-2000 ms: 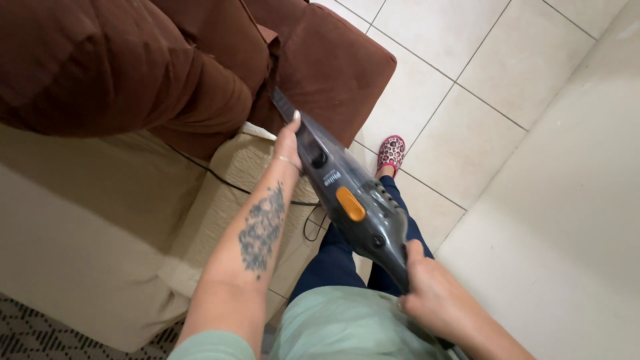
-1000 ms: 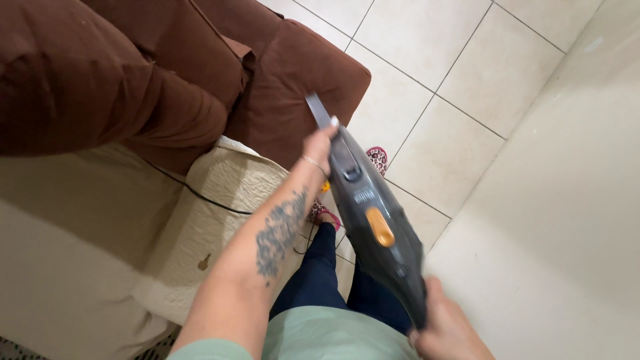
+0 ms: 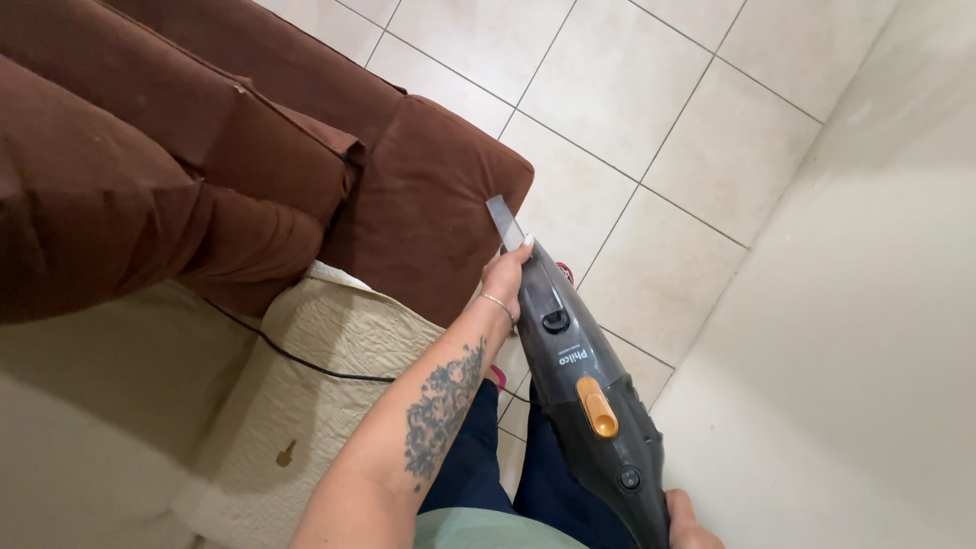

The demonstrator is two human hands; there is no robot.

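Observation:
A grey Philco handheld vacuum cleaner (image 3: 568, 351) with an orange button slants across the lower right of the view. My left hand (image 3: 505, 278) grips its front end, by the base of the clear crevice nozzle (image 3: 504, 219). That nozzle's tip lies over the front corner of the brown sofa armrest (image 3: 435, 206); whether it touches the fabric, I cannot tell. My right hand (image 3: 686, 522), partly cut off by the bottom edge, is at the rear of the vacuum, its fingers mostly hidden behind the dark body.
Brown sofa cushions (image 3: 152, 137) fill the upper left. Beside the armrest is a seat with a cream quilted cover (image 3: 343, 328), crossed by a black power cord (image 3: 297, 360). A pale wall (image 3: 854, 366) rises on the right, along the tiled floor (image 3: 610, 99).
The vacuum has swung with both my hands: its nozzle was by the armrest's inner side two seconds ago and now lies over its front corner. Both hands have stayed on it.

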